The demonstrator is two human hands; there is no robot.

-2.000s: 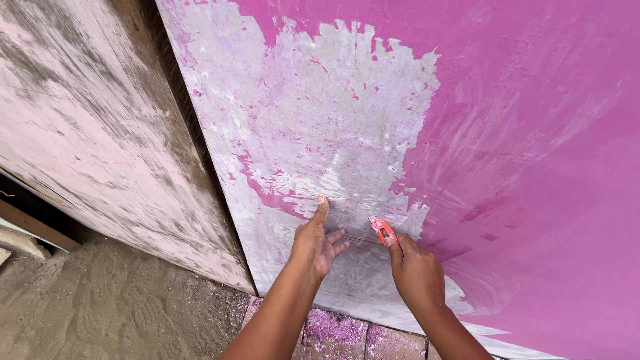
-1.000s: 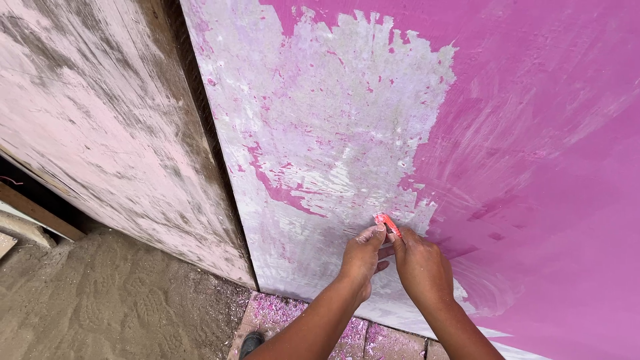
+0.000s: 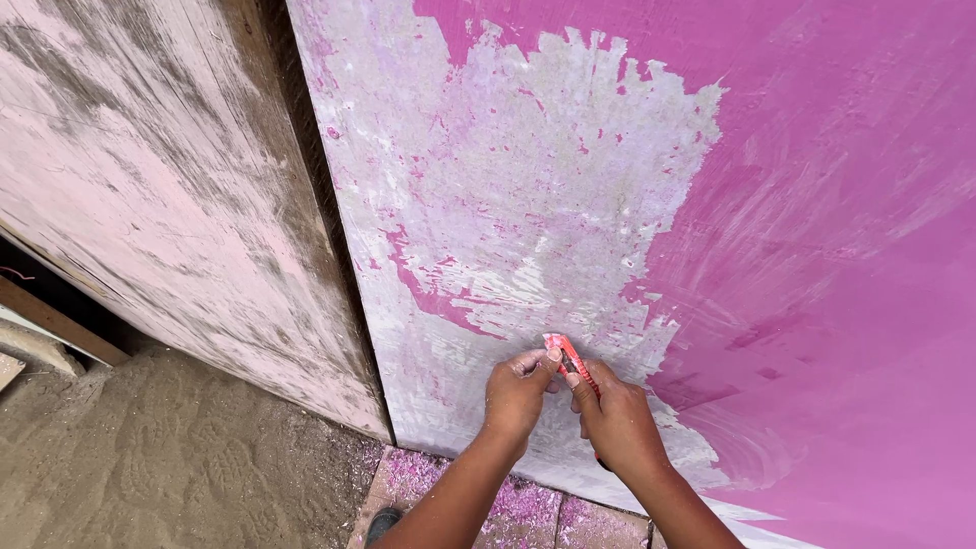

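Note:
An orange-red utility knife (image 3: 585, 369), dusted with paint at its front end, lies in my right hand (image 3: 619, 415), whose fingers and thumb close round its body. The thumb and fingertips of my left hand (image 3: 520, 393) touch the front end of the knife; whether they grip it firmly cannot be told. Both hands are just in front of a wall panel (image 3: 854, 290) painted magenta. Around and above them, a large patch of the panel shows scraped grey-white surface (image 3: 564, 175) with ragged edges and leftover magenta streaks.
A pale pink, worn wooden panel (image 3: 168, 198) stands at the left, with a dark gap beside its brown edge. Sandy ground (image 3: 175, 457) lies below it. Magenta paint flakes (image 3: 526, 507) cover paving tiles (image 3: 606, 526) at the panel's foot, near a dark shoe tip (image 3: 383, 524).
My left hand was apart with its fingers spread; it has moved right to the front end of the knife. The right hand still holds the knife.

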